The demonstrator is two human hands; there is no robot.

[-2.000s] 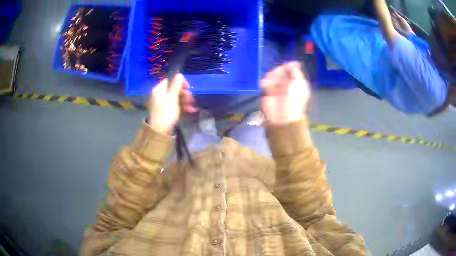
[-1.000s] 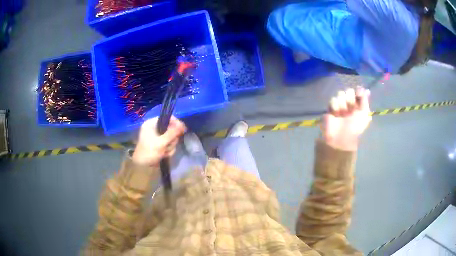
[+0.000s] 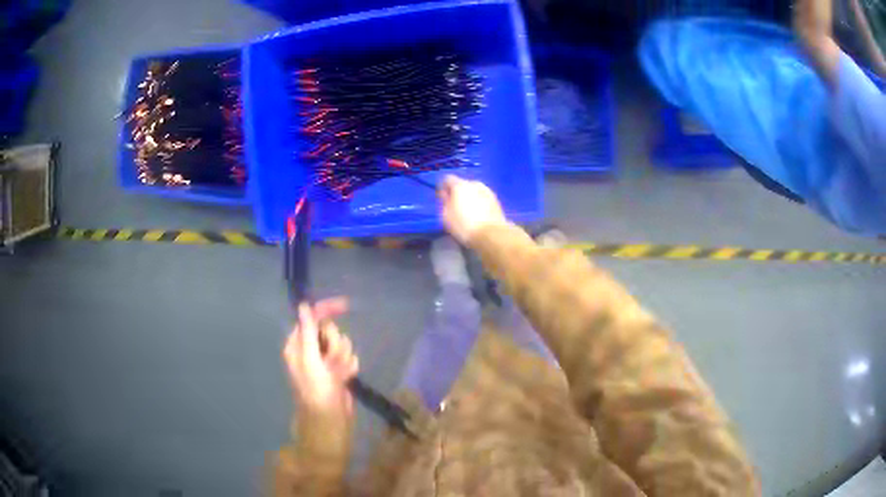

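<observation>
My left hand point(image 3: 321, 359) is closed around a bundle of black cable leads point(image 3: 298, 262), below the front left corner of the large blue bin point(image 3: 389, 228). The bundle's red tips point up and its other end hangs down to the right. My right hand point(image 3: 471, 207) is over the bin's front wall and holds a black lead point(image 3: 423, 180) with a red end sleeve point(image 3: 397, 164) pointing left. Rows of black leads point(image 3: 389, 107) lie in the bin, red tips on the left, silvery ends on the right.
A smaller blue bin point(image 3: 185, 193) of copper-ended leads stands left. Another blue bin point(image 3: 578, 167) with small loose parts stands right. A person in light blue point(image 3: 729, 97) is at the upper right. Yellow-and-black tape point(image 3: 680, 252) crosses the floor. A crate-like object point(image 3: 27, 194) stands far left.
My right hand has moved left from beside the person to over the large bin, with a red-tipped lead. My left hand and its bundle are lower in the picture. The view has shifted.
</observation>
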